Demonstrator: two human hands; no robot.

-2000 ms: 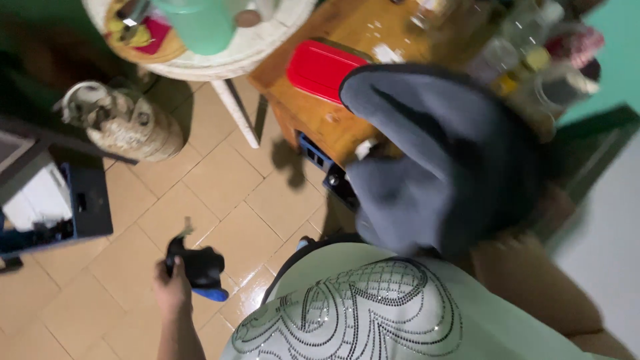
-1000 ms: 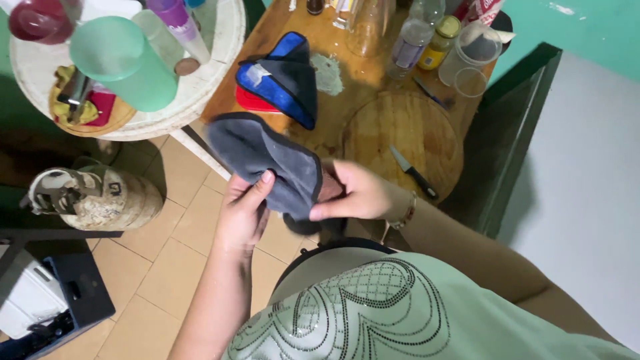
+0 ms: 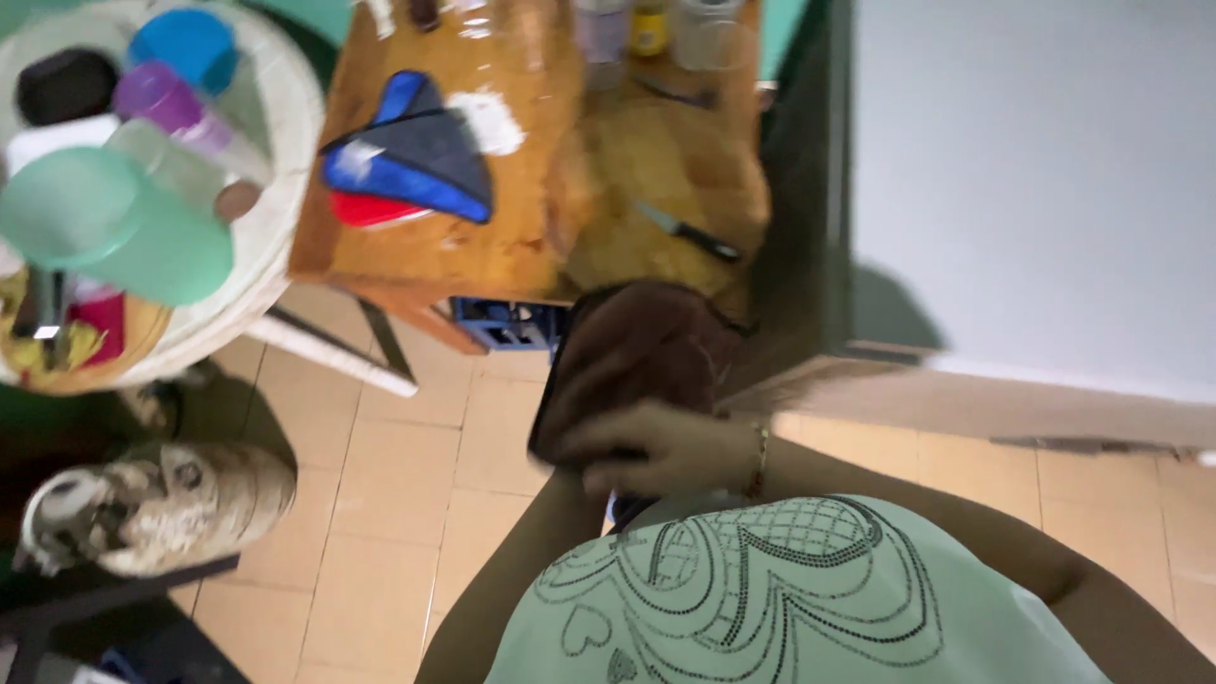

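Observation:
A dark brown fabric piece with black edging [image 3: 632,361] is spread in front of my body, near the table's front edge. My right hand [image 3: 670,446] is blurred and lies over its lower part; whether the fingers grip it cannot be told. My left hand is hidden behind the fabric, with only the forearm [image 3: 522,541] showing below it. On the wooden table, a folded blue and grey cloth item [image 3: 418,157] rests on a red plastic object [image 3: 370,209].
A knife [image 3: 703,239] lies on a round wooden board [image 3: 627,190]. Jars and bottles [image 3: 649,28] stand behind it. At left, a white round table [image 3: 294,123] holds a green container [image 3: 114,223] and cups. A gas cylinder [image 3: 190,503] stands on the floor.
One second ago both hands held a grey cloth item with black edging; now a brown surface faces up. Two seconds ago the left hand held a black and blue item away to the left.

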